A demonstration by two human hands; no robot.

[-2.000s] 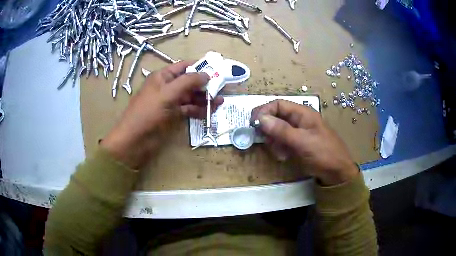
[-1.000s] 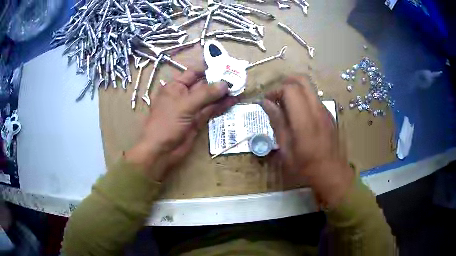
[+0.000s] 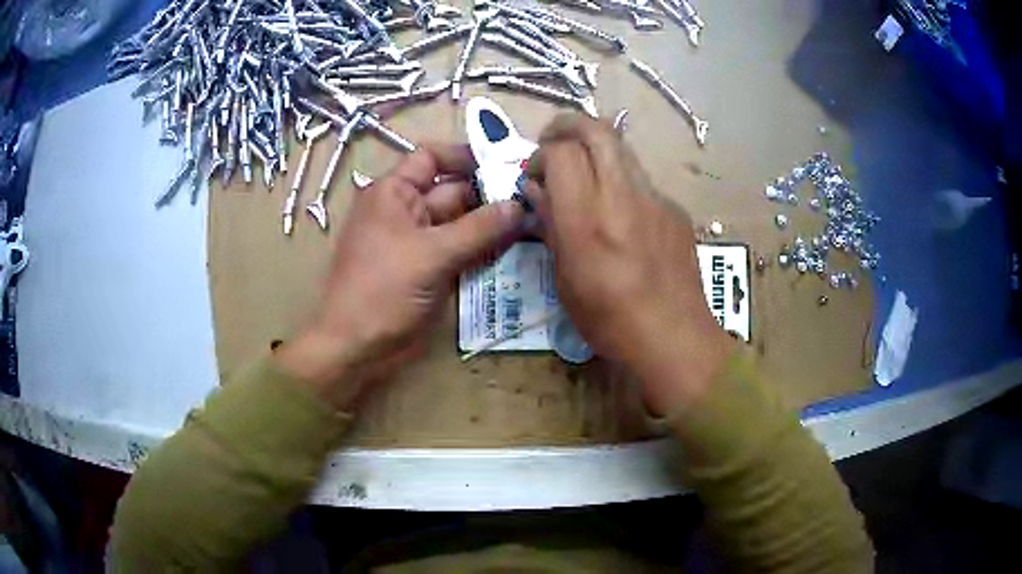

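Observation:
A glossy white plastic body (image 3: 490, 135) with a dark oval opening is held between my hands at the centre. My left hand (image 3: 392, 252) grips its lower left side. My right hand (image 3: 616, 241) covers its right side, fingertips against it; whether they hold a small piece is hidden. A forked metal tip (image 3: 621, 119) shows just past my right fingers. Below lies a white backing card (image 3: 484, 314), partly covered by my right hand. A grease cup (image 3: 572, 342) is mostly hidden under that hand, with a thin pale stick (image 3: 504, 336) beside it.
A large pile of forked metal shafts (image 3: 224, 90) fills the upper left of the brown cardboard mat (image 3: 392, 409). Tiny metal fittings (image 3: 829, 213) lie scattered at right, near a white scrap (image 3: 895, 339). A pale board (image 3: 112, 247) is at left. The white table edge (image 3: 448, 477) is in front.
The white body has turned from pointing right to oval end up. My right hand has moved from beside the cup up and left onto the body, covering more of the card and cup.

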